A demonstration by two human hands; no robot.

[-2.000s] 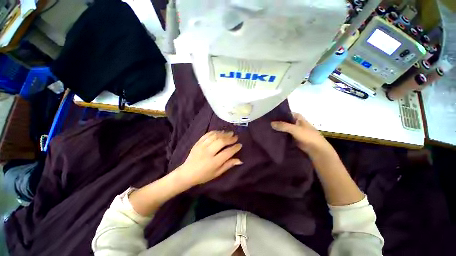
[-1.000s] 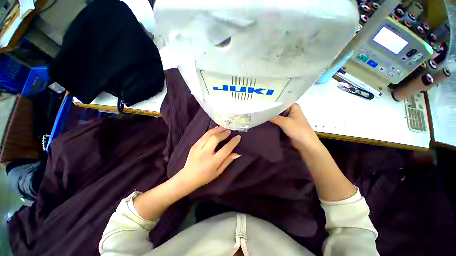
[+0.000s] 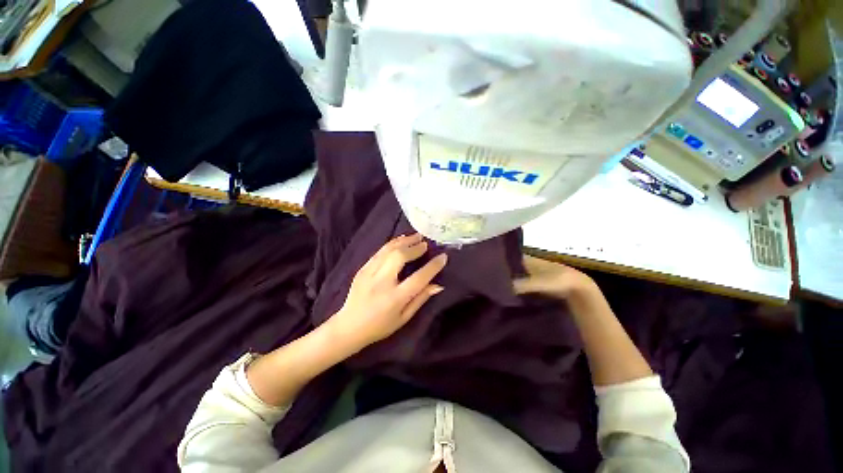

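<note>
The dark plum garment [image 3: 444, 323] lies under the white JUKI machine head [image 3: 518, 102] and over my lap. The head hides the needle. My left hand [image 3: 388, 286] lies on the cloth just left of the head's tip, fingers spread, pressing it and gripping nothing that I can see. My right hand [image 3: 550, 277] is at the garment's right edge, a little lower than the tip. It has the cloth edge between its fingers; its fingertips are partly hidden by the cloth.
Black cloth [image 3: 217, 102] is heaped on the table's left. A lit control panel [image 3: 726, 120], thread cones [image 3: 767, 187], snips [image 3: 661, 187] and a keypad [image 3: 767, 237] are at right. The table's wooden edge [image 3: 665, 277] runs behind my right forearm. Blue crates [image 3: 74, 134] stand at far left.
My right hand has moved down from beside the machine head and has turned, drawing the cloth edge with it. My left hand stays on the cloth. The view has shifted slightly.
</note>
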